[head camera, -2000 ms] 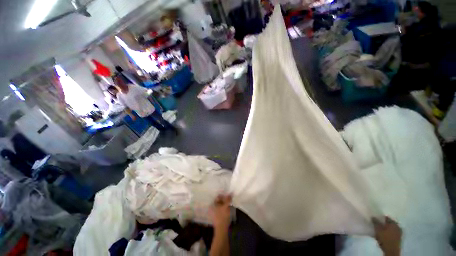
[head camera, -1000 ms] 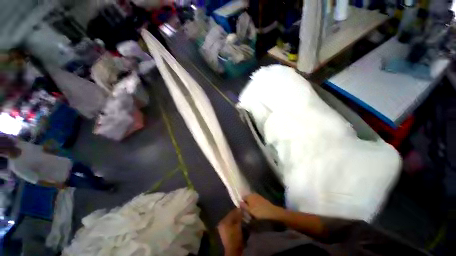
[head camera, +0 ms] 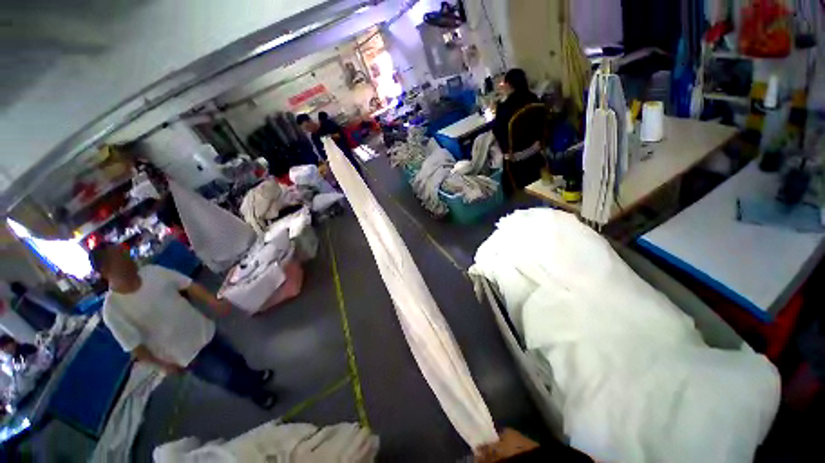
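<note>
A cream fabric length (head camera: 403, 287) is stretched as a long narrow strip through the air. Its far end is by a person in dark clothes at the back. Its near end is held at the bottom of the view. A hand of mine (head camera: 507, 447) grips that near end, partly cut off by the bottom edge. From its sleeve on the right it looks like my right hand (head camera: 507, 447). My left hand cannot be made out. Part of a cream fabric heap (head camera: 271, 445) shows at the bottom left.
A white fabric load (head camera: 606, 316) overflows a grey bin (head camera: 516, 348) at my right. A person in a white shirt stands at the left. A pink tub (head camera: 279, 291) and a teal tub (head camera: 475, 206) hold cloth. Tables (head camera: 737, 237) stand at the right. Yellow lines mark the floor.
The spread fabric has narrowed into a closed strip. The view has turned right, then tilted up. Two hands were visible at the near end; now only one is clear, lower in view.
</note>
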